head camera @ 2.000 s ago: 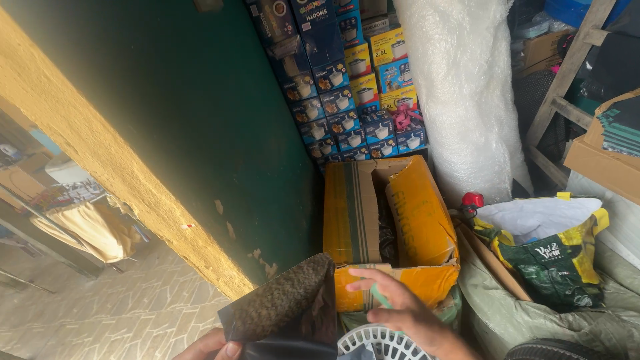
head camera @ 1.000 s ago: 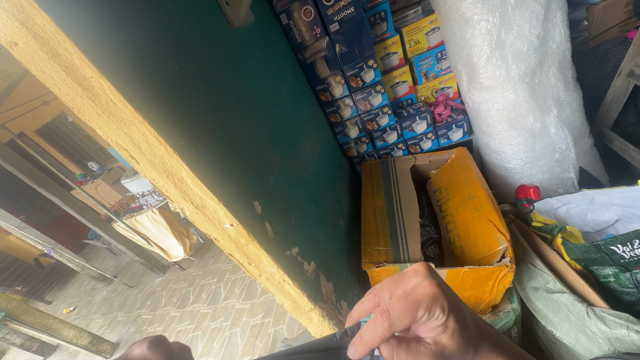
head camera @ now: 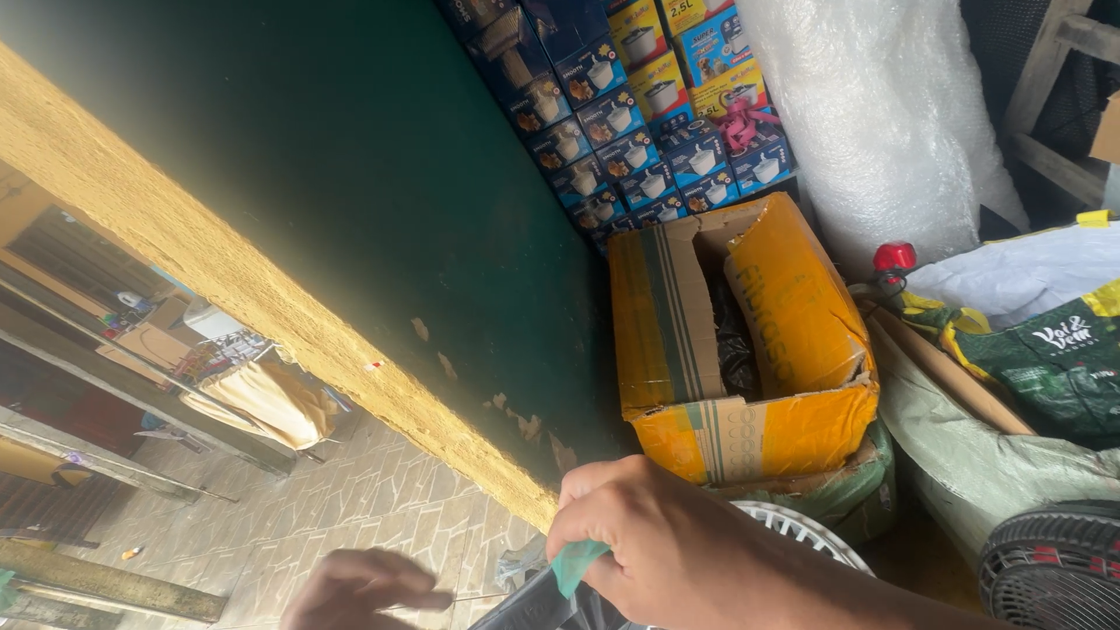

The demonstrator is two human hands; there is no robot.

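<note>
My right hand [head camera: 647,542], at the bottom centre, pinches a strip of green tape or thin plastic [head camera: 576,564] between thumb and fingers. Directly under it lies black plastic [head camera: 529,605], partly cut off by the frame's lower edge. My left hand [head camera: 363,588] is blurred, to the left of the black plastic and apart from it, fingers spread and nothing seen in them. Partly hidden behind my right forearm is a white slatted plastic basket or fan guard [head camera: 801,529].
A torn orange cardboard box [head camera: 787,429] stands beyond my right hand, beside the green wall [head camera: 367,201]. Stacked product boxes [head camera: 612,114], a bubble-wrap roll [head camera: 875,131], a shopping bag [head camera: 1041,350], a pale sack [head camera: 980,464] and a black fan [head camera: 1059,569] stand around it.
The brown-patterned piece held low two seconds ago is out of sight. My left hand, at the lower edge one second ago, now shows more fully with its fingers extended.
</note>
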